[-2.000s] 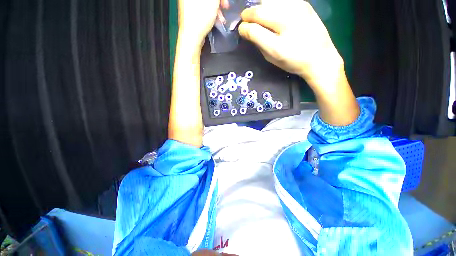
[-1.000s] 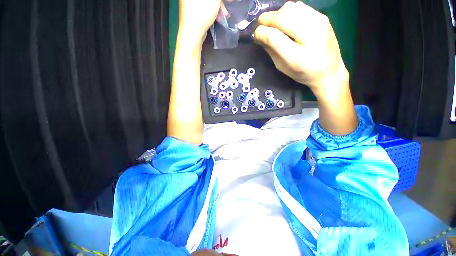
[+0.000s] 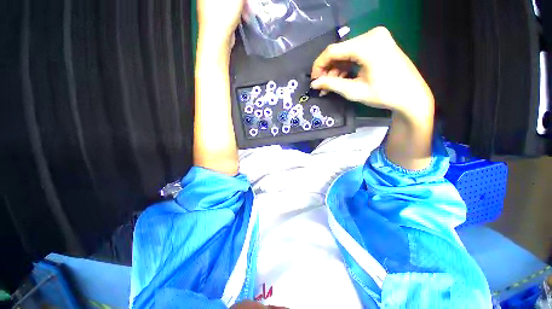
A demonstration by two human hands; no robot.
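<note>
The black parts tray (image 3: 242, 69) lies in front of me, its near recess holding many small ringed parts (image 3: 272, 102), pale rings over dark blue bodies. My left hand (image 3: 221, 18) is at the top edge, partly cut off, at the left edge of a clear plastic bag (image 3: 287, 24) and gripping it. The bag lies over the tray's far end. My right hand (image 3: 375, 69) is over the tray's right side, thumb and forefinger pinched on a small dark part (image 3: 312, 86). A yellowish ring (image 3: 304, 98) shows just below the fingertips.
Green mat (image 3: 408, 24) shows beyond the tray. Black ribbed sheets (image 3: 91, 121) stand on the left, and more dark sheets (image 3: 472, 84) on the right. A blue perforated basket (image 3: 484, 193) is at the right. Light blue floor (image 3: 508, 259) shows below.
My right hand has left the bag and come down toward the tray recess with a small dark part. The bag now lies more spread out, with my left hand still on it.
</note>
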